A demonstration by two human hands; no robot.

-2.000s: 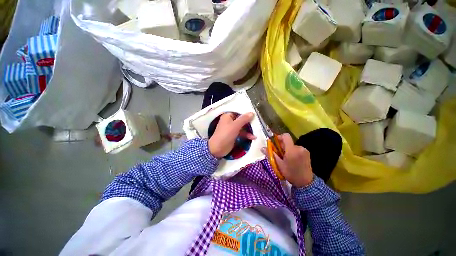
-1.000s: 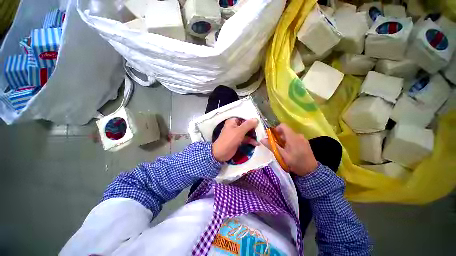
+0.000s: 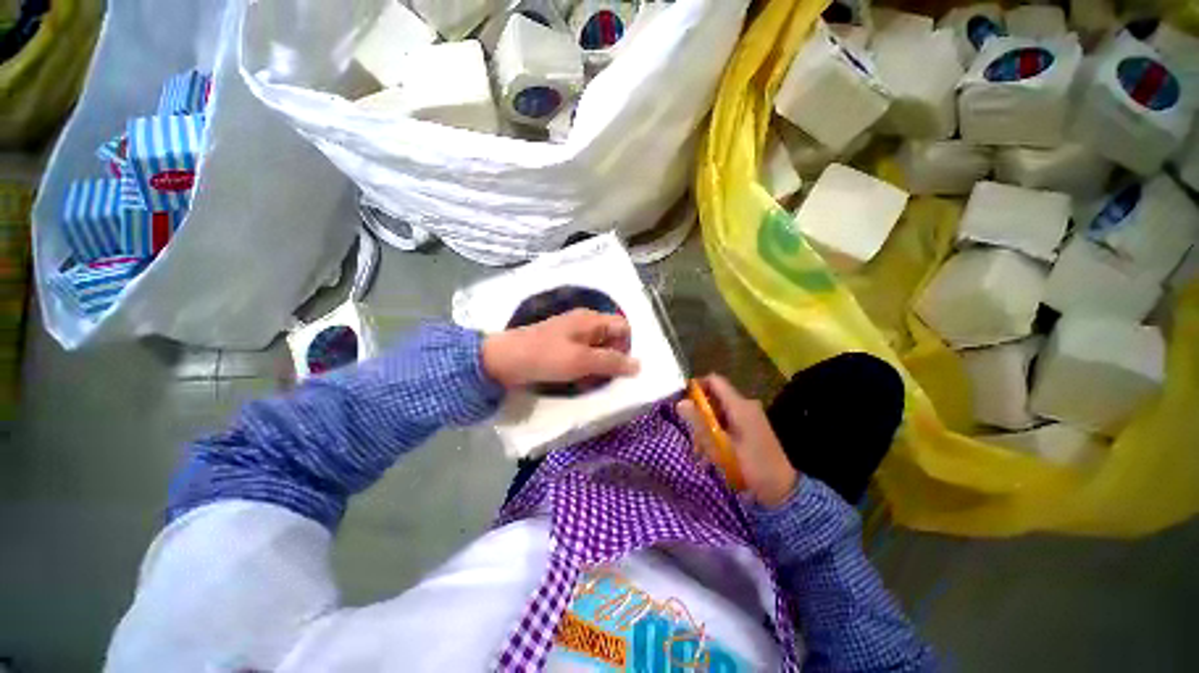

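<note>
A cream-white cube piece (image 3: 631, 404) is held face-up above my lap, its dark round patch (image 3: 537, 310) partly under my fingers. My left hand (image 3: 563, 352) lies over the patch and holds the piece. My right hand (image 3: 743, 434) holds the scissors by the orange handles (image 3: 711, 423) at the piece's right corner. The thin blades run up along the piece's right edge and are hard to make out.
A yellow sack (image 3: 842, 309) of white cubes stands at right. A white woven sack (image 3: 526, 197) with cubes is ahead, and another white sack (image 3: 250, 250) holds striped pieces (image 3: 164, 164). A single cube (image 3: 331, 345) sits on the floor at left, partly behind my left sleeve.
The piece and my left hand have shifted slightly left, and the piece is turned a little. More of the patch's upper part shows. My right hand is slightly lower. The view has shifted left.
</note>
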